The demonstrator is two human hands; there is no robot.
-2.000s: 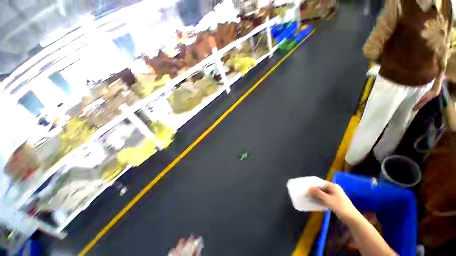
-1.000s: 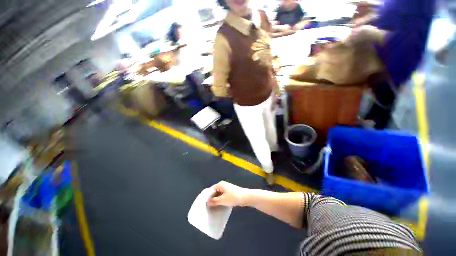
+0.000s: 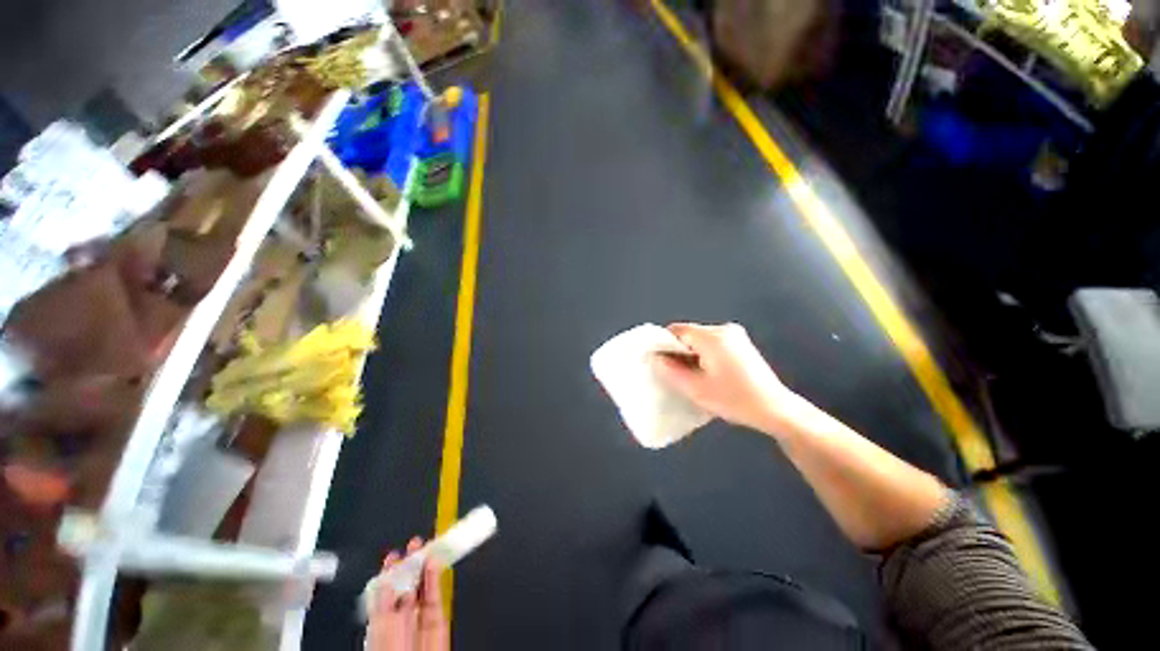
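Note:
My right hand (image 3: 725, 373) grips a white piece (image 3: 646, 385) with rounded corners by its edge, near the middle of the picture above the grey floor. My left hand (image 3: 410, 598) is at the lower left, partly cut off by the bottom edge. It holds a narrow whitish piece (image 3: 461, 537), seen edge-on, that sticks out to the upper right past the fingers. The picture is blurred, and I cannot tell what the narrow piece is.
A grey floor aisle (image 3: 585, 191) runs ahead between yellow lines. On the left is a white-framed rack (image 3: 210, 305) with brown pieces and a yellow bundle (image 3: 295, 376). Blue bins (image 3: 382, 127) and a green one (image 3: 438, 181) stand farther on. A pale seat-like pad (image 3: 1122, 356) is at right.
The view has swung left, back along the aisle. The person and large blue bin have left the picture. My right hand still holds the white piece; my left hand has come into view.

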